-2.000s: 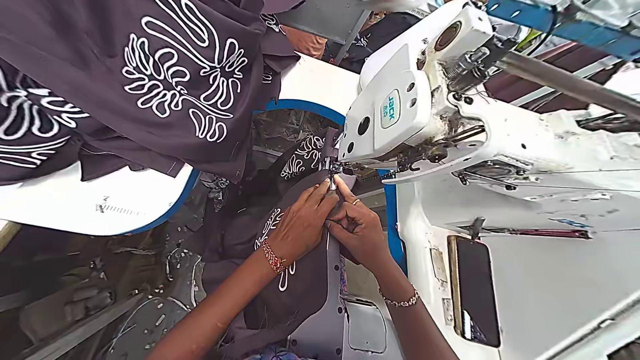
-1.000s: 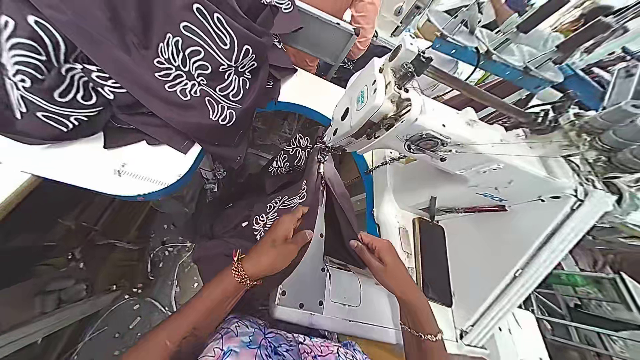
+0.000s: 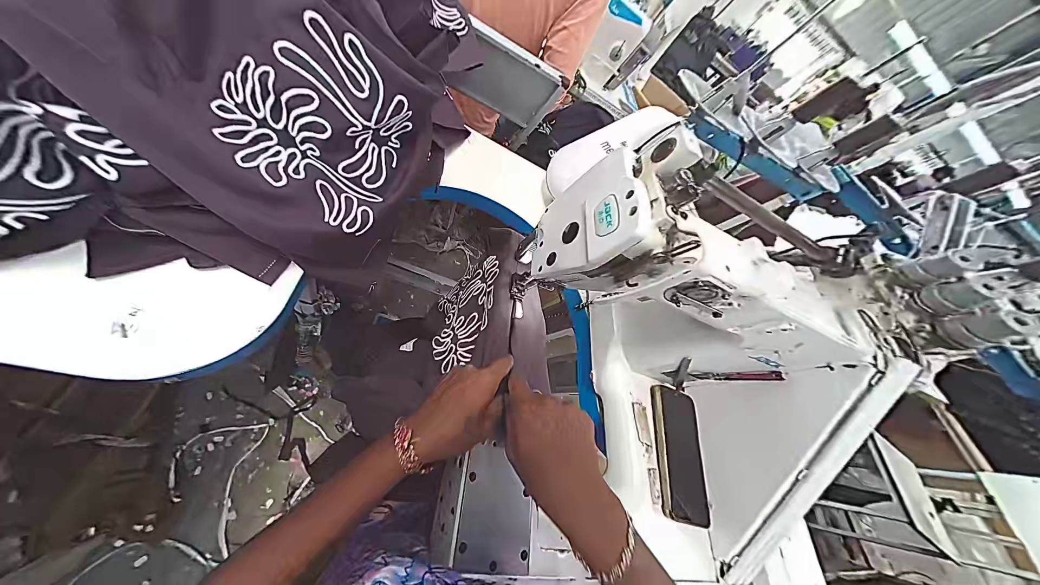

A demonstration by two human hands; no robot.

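A dark fabric piece with white looped embroidery [image 3: 463, 325] runs from the needle area of a Jack sewing machine [image 3: 605, 215] down to my hands. My left hand [image 3: 463, 410] pinches the fabric's edge between thumb and fingers. Close beside it, my right hand [image 3: 548, 431] grips the same edge with curled fingers. Both hands are a little below the presser foot [image 3: 520, 296], where the far end of the fabric lies. How the fabric is folded between the fingers is hidden.
More dark embroidered fabric [image 3: 325, 122] is heaped on the white table [image 3: 162, 325] at the left. A phone [image 3: 681, 455] lies on the machine bed at the right. A person in an orange top [image 3: 528, 32] is behind the machine. Scraps litter the floor.
My hands were apart, holding separate edges of the fabric, one second ago; now they are together on one edge. The view has shifted.
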